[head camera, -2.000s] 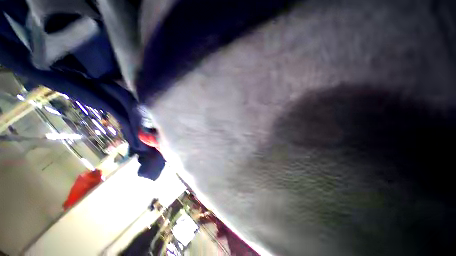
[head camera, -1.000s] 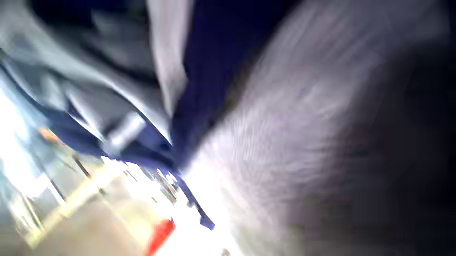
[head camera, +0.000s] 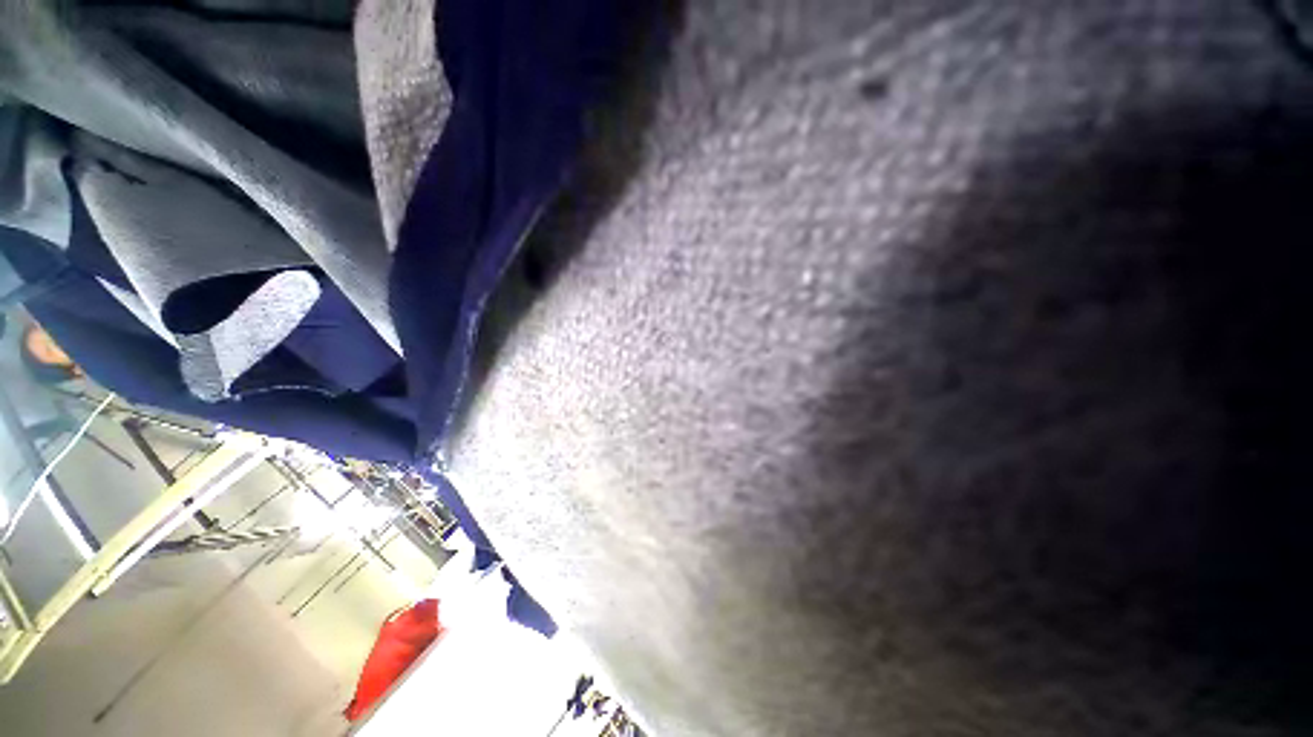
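Note:
A fuzzy grey garment piece (head camera: 691, 374) lies very close to the lens and fills the middle and right of the view, dark at the far right. A navy band (head camera: 468, 187) runs down beside it. More grey cloth (head camera: 216, 159) with navy parts lies in soft folds at the upper left. A small loop of light grey cloth (head camera: 267, 324) shows among the folds. Neither my left hand nor my right hand is in the picture.
The room shows tilted at the lower left. A bright red object (head camera: 396, 655) stands beside an overexposed white surface (head camera: 490, 677). A pale frame bar (head camera: 130, 540) crosses above the tiled floor (head camera: 202, 648). Small dark and metal parts show at the bottom edge, too small to name.
The view has shifted and is sharper than one second ago. The red object appears a little further left and higher. The cloth weave and folds now show clearly.

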